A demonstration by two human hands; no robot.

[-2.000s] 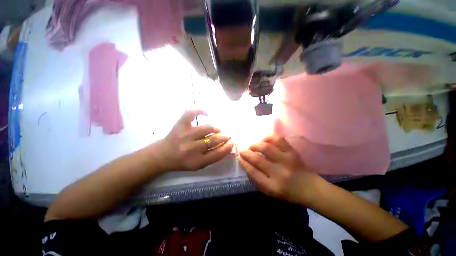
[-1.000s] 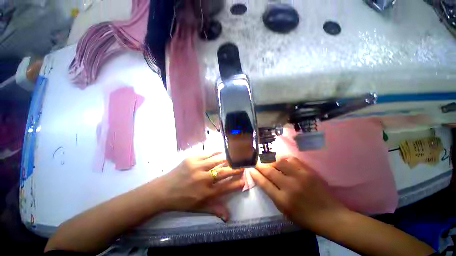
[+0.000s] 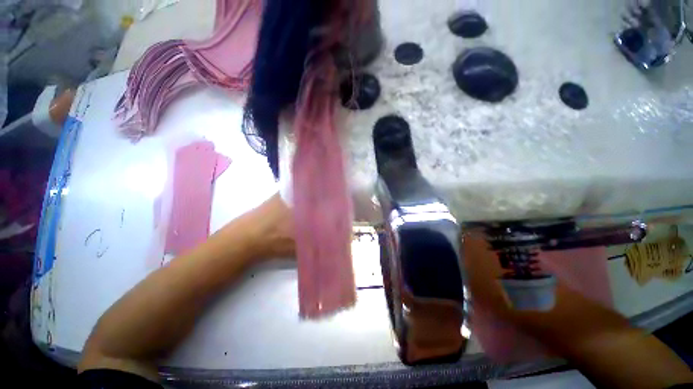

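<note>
The large pink panel [image 3: 581, 272] lies right of the chrome cover [image 3: 429, 273], partly under my right arm. My left hand [image 3: 275, 226] shows only near the wrist; the hanging pink strip [image 3: 324, 220] hides its fingers. My right hand [image 3: 485, 277] shows only as a piece of skin beside the chrome cover, and its fingers are hidden. Whether either hand holds cloth cannot be seen. The needle and presser foot are hidden. A small pink piece [image 3: 191, 199] lies flat on the table left of the machine, beyond my left forearm.
The white machine head [image 3: 532, 152] fills the upper right. The grey tension knob [image 3: 529, 292] stands out over my right arm. A dark thread bunch [image 3: 272, 83] hangs beside the strip. A stacked pink bundle [image 3: 156, 80] lies far left. A yellow-tan label [image 3: 655, 260] is at the right.
The view has shifted up and closer over the machine head. The hanging strip and chrome cover now block both hands, which showed at the needle area before.
</note>
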